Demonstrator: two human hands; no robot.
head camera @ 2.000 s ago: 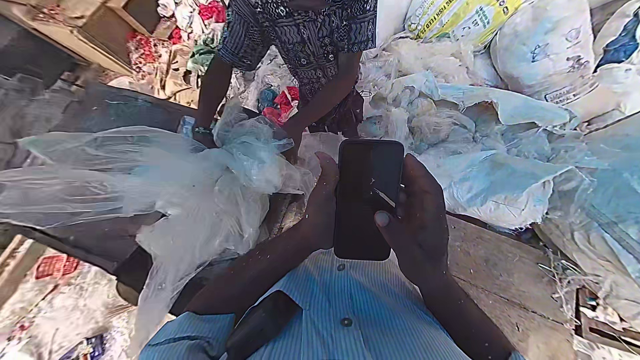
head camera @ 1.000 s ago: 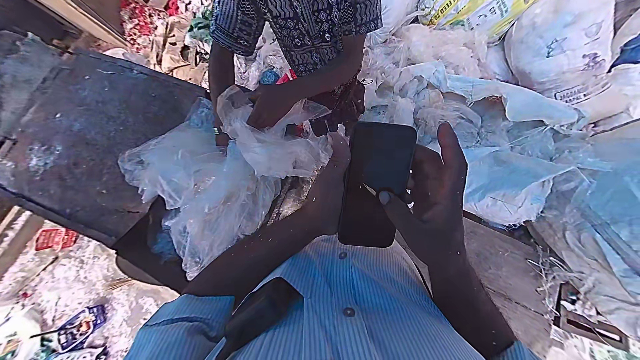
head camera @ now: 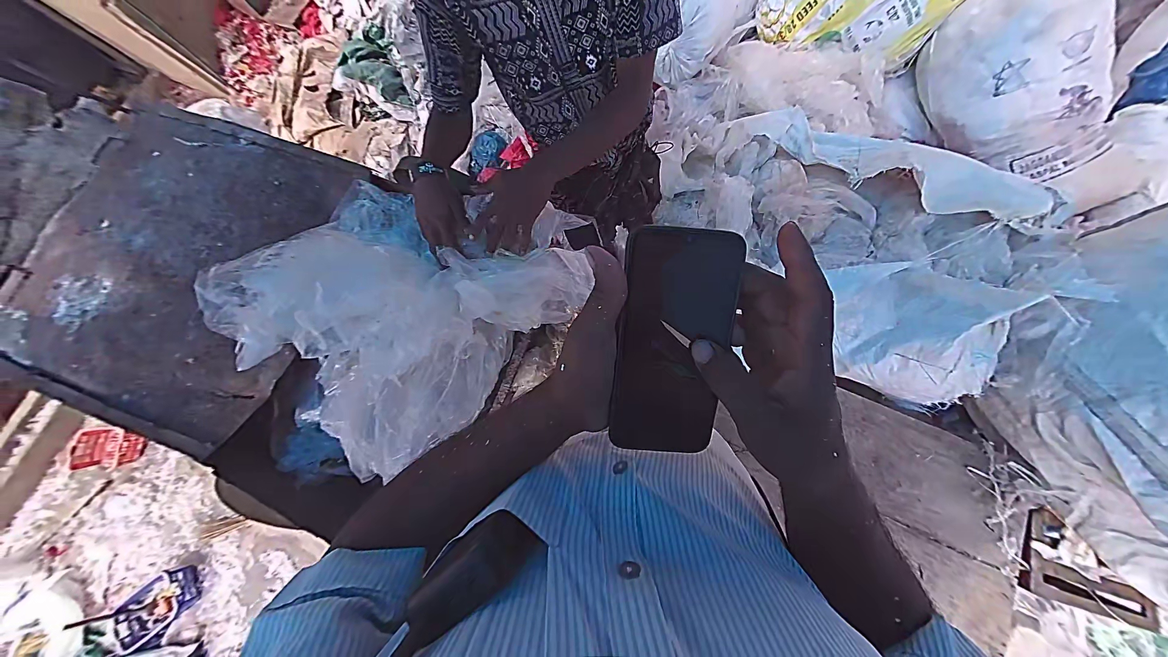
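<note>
A dark smartphone (head camera: 680,342) stands upright in front of my striped shirt, its screen dark with a thin pale streak on it. My left hand (head camera: 589,351) grips the phone along its left edge. My right hand (head camera: 776,365) is at the right edge, thumb tip over the screen, index finger raised and the other fingers partly hidden behind the phone. Just left of my left hand lies a crumpled clear plastic sheet (head camera: 392,328), which another person across from me handles with both hands.
The other person (head camera: 557,82) wears a patterned shirt. A dark, worn board (head camera: 182,237) is at the left. Piled plastic film (head camera: 922,319) and a stuffed white sack (head camera: 1013,91) fill the right. A wooden plank surface (head camera: 912,474) is at lower right, with litter on the ground at lower left.
The other person's hands have drawn the plastic sheet together, and it no longer stretches to the left edge, so more of the dark board shows. My hands keep the phone.
</note>
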